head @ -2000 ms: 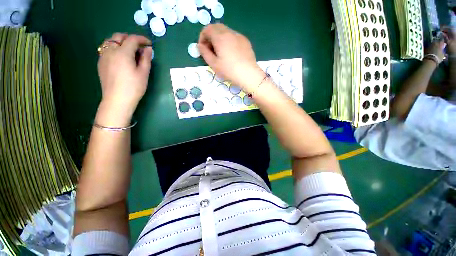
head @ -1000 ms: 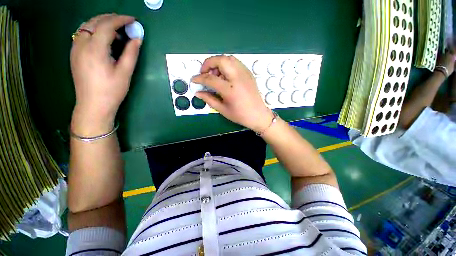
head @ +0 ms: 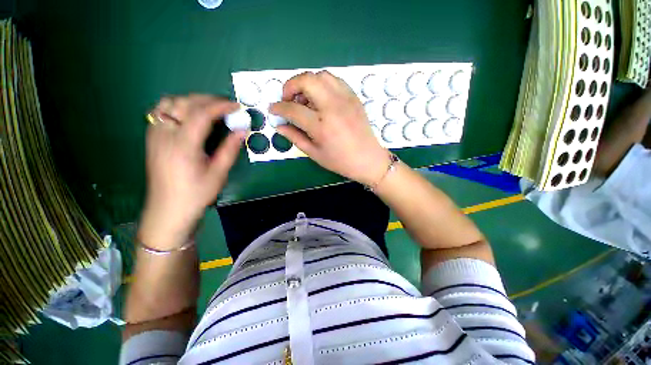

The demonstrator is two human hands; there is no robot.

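Observation:
A white punched card strip (head: 421, 139) lies on the dark-green table, most of its holes filled with pale discs. Dark empty holes show near its left end. My left hand (head: 182, 153) pinches a white disc (head: 238, 120) between thumb and finger at the strip's left edge. My right hand (head: 328, 125) is over the left half of the strip, its fingertips on another white disc (head: 276, 120) at a middle-row hole. My right hand hides part of the strip.
A stack of strips with dark holes (head: 579, 93) stands at the right, a thick stack (head: 43, 185) at the left with a crumpled clear bag (head: 89, 289). One disc (head: 210, 3) lies at the top edge. Another person's white sleeve (head: 599, 196) is at the right.
My left hand has moved right with its disc, from beside the strip to its left edge. My right hand stays over the strip. The view has shifted slightly.

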